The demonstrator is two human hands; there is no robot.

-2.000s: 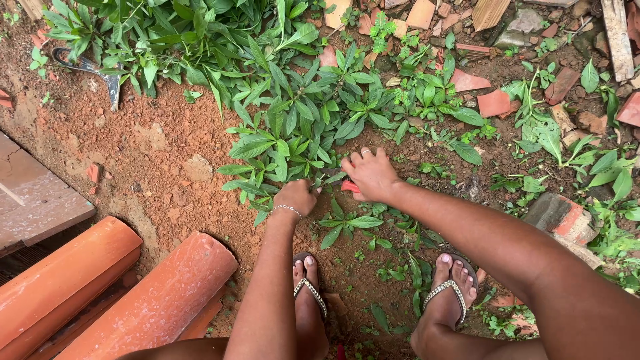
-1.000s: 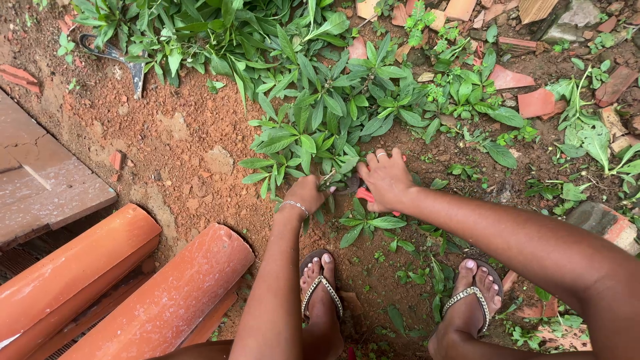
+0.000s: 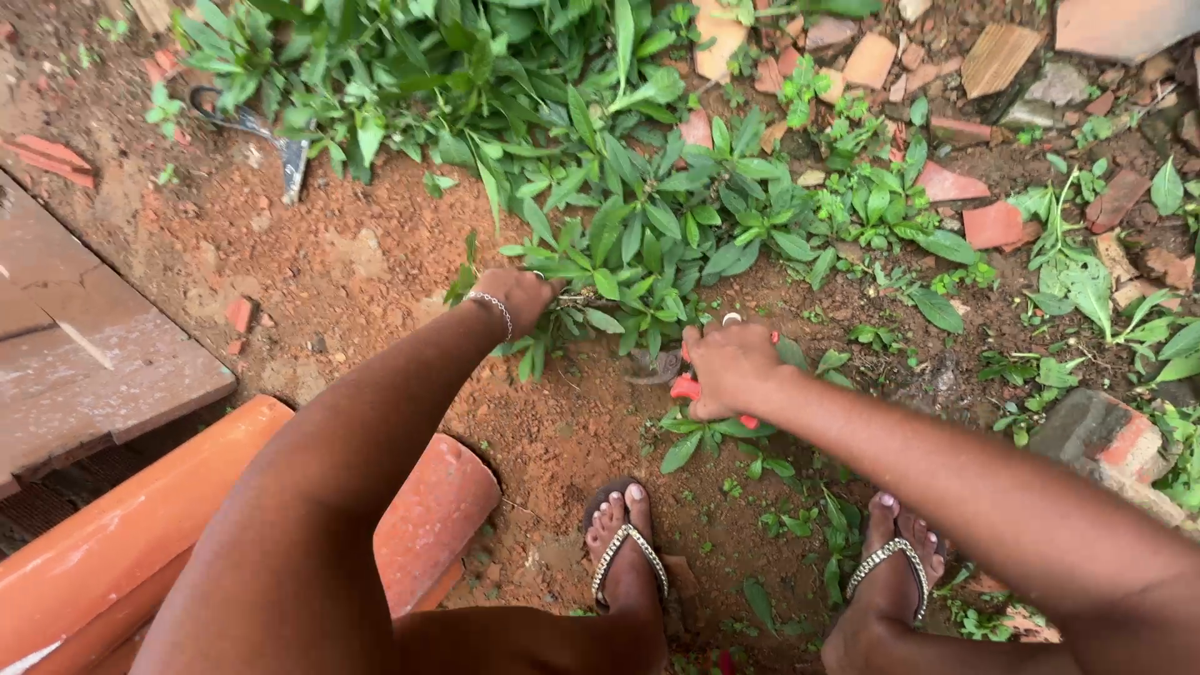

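Note:
My left hand (image 3: 517,298), with a chain bracelet at the wrist, is closed around stems at the near left edge of a leafy green weed (image 3: 623,248). To its right, my right hand (image 3: 736,367) grips red-handled pruning shears (image 3: 686,384). Their blurred metal blades (image 3: 653,367) point left, low over the soil beside the leaves. Most of the handles are hidden under my fingers. A small low plant (image 3: 689,441) grows just below the shears.
Orange clay roof tiles (image 3: 441,516) and a brown slab (image 3: 103,347) lie at left. A dark metal tool (image 3: 248,122) rests by denser weeds. Broken tile pieces (image 3: 994,225) and a brick chunk (image 3: 1106,441) are at right. My sandalled feet (image 3: 623,544) stand below.
My left hand has moved left with the stems it holds. The right hand with the shears has drawn away from it, and the blades now show.

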